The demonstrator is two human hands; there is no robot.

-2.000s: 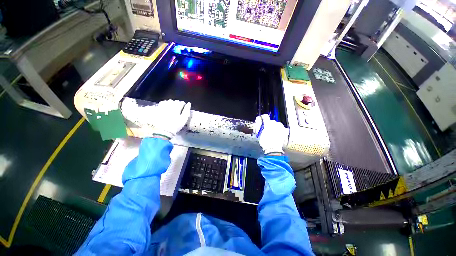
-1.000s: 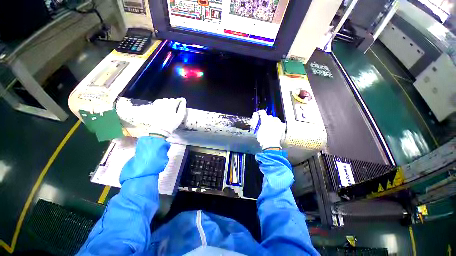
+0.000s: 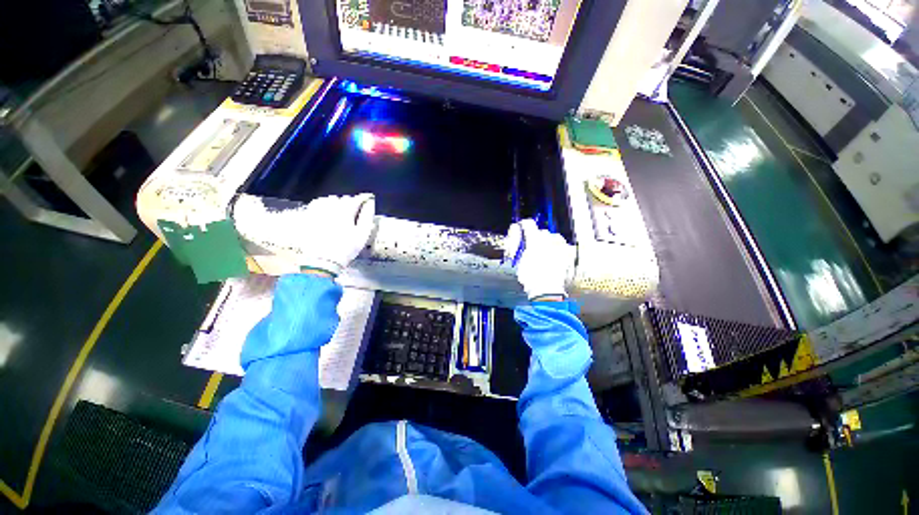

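Note:
My left hand [image 3: 338, 231], in a white glove, rests with curled fingers on the whitish front edge of the machine [image 3: 433, 244], which has chipped dark paint. My right hand [image 3: 542, 260], also gloved, rests on the same edge further right, with a thin blue pen [image 3: 520, 244] at its fingers. Behind the edge is the dark machine opening [image 3: 443, 161], with a red, white and blue glow at its upper left. The monitor [image 3: 458, 35] above shows board images.
A calculator [image 3: 269, 82] and a hanging green card [image 3: 207, 249] are at left. A green block [image 3: 591, 133] and red emergency button [image 3: 609, 188] are at right. Below lie a clipboard sheet [image 3: 252, 327] and keyboard [image 3: 411, 340]. A dark conveyor [image 3: 695, 221] runs at right.
The board images on the monitor have changed, and the coloured glow in the opening has changed shape and shifted slightly. My hands stay on the front edge; the whole view has shifted slightly.

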